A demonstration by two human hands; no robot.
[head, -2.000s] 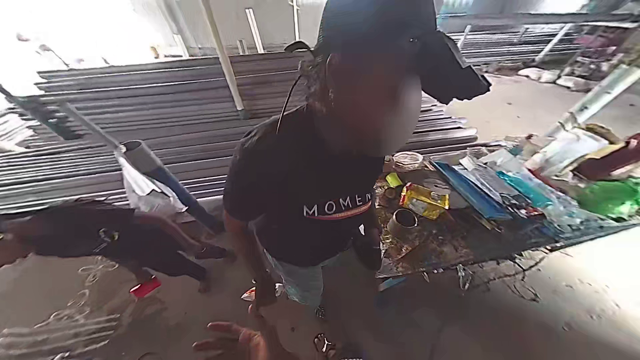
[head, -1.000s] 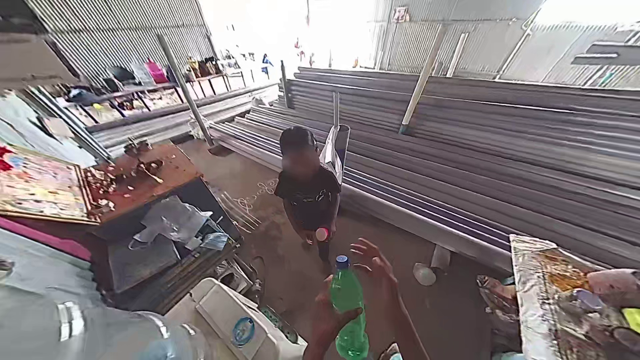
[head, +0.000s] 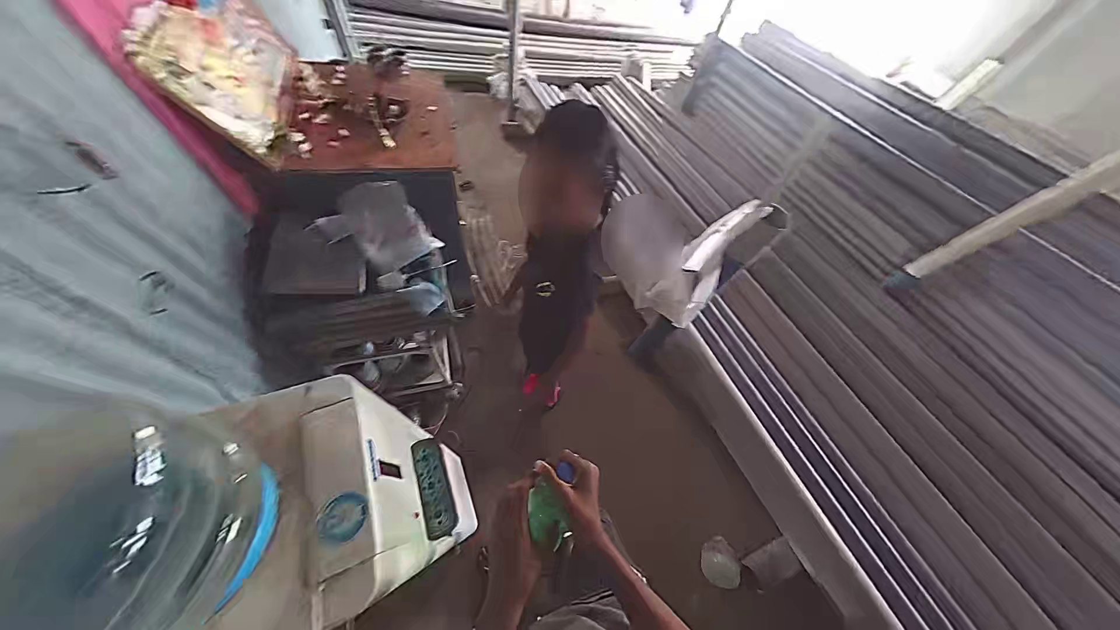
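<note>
Low in the head view, a green plastic bottle (head: 547, 518) with a blue cap (head: 566, 472) is held between both hands. My left hand (head: 514, 525) wraps the body of the bottle from its left side. My right hand (head: 579, 497) is at the top, its fingers around the blue cap and neck. The lower part of the bottle is partly hidden by the hands. To the left of the hands is a white water dispenser (head: 385, 490), which carries a large clear water jug (head: 131, 525).
A person (head: 560, 236) stands on the floor ahead. Long stacked metal pipes (head: 875, 306) fill the right side. At the upper left are a brown table (head: 376, 114) with scraps and a dark cabinet (head: 311, 249) with plastic bags. A white sack (head: 687, 271) stands beside the pipes.
My right hand, apart from the bottle with spread fingers one second ago, is now on its cap. The view has swung widely since two seconds ago.
</note>
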